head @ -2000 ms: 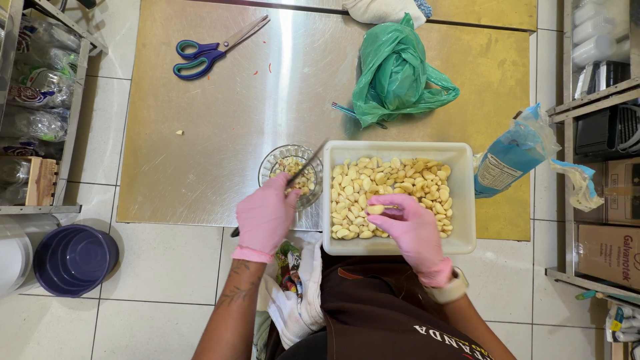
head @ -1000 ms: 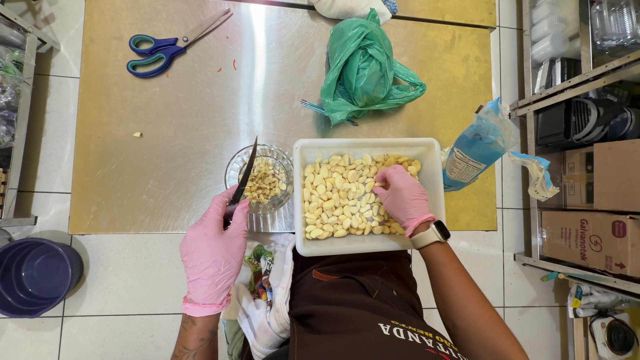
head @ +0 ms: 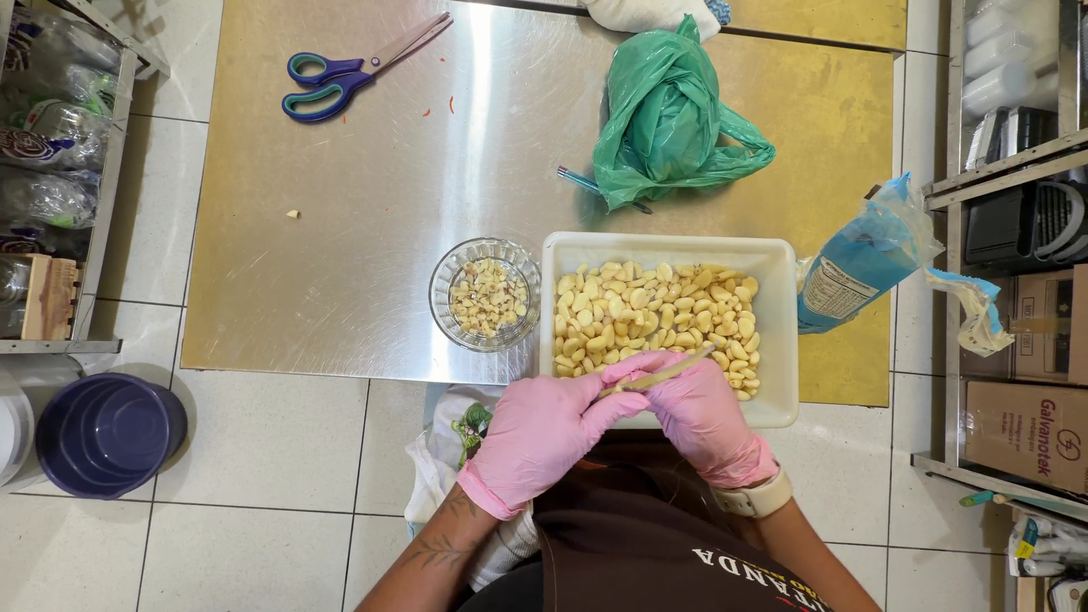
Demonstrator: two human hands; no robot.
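My left hand (head: 544,429), in a pink glove, is closed on the knife (head: 659,374), whose blade reaches over the tub's near edge. My right hand (head: 697,408), also gloved in pink, meets it there with fingertips pinched by the blade; whatever it pinches is hidden. Below them is a white plastic tub (head: 786,340) of peeled garlic cloves (head: 629,310). To its left stands a clear glass bowl (head: 438,297) holding chopped pieces (head: 489,297).
On the metal table (head: 357,255) lie blue-handled scissors (head: 331,85), a knotted green plastic bag (head: 671,119) and a pen (head: 582,180). A blue plastic packet (head: 850,276) stands right of the tub. Shelves flank both sides; a dark blue bucket (head: 110,433) is on the floor.
My left hand has moved with the knife from beside the glass bowl to the tub's near edge. My right hand has drawn back from among the cloves to meet it.
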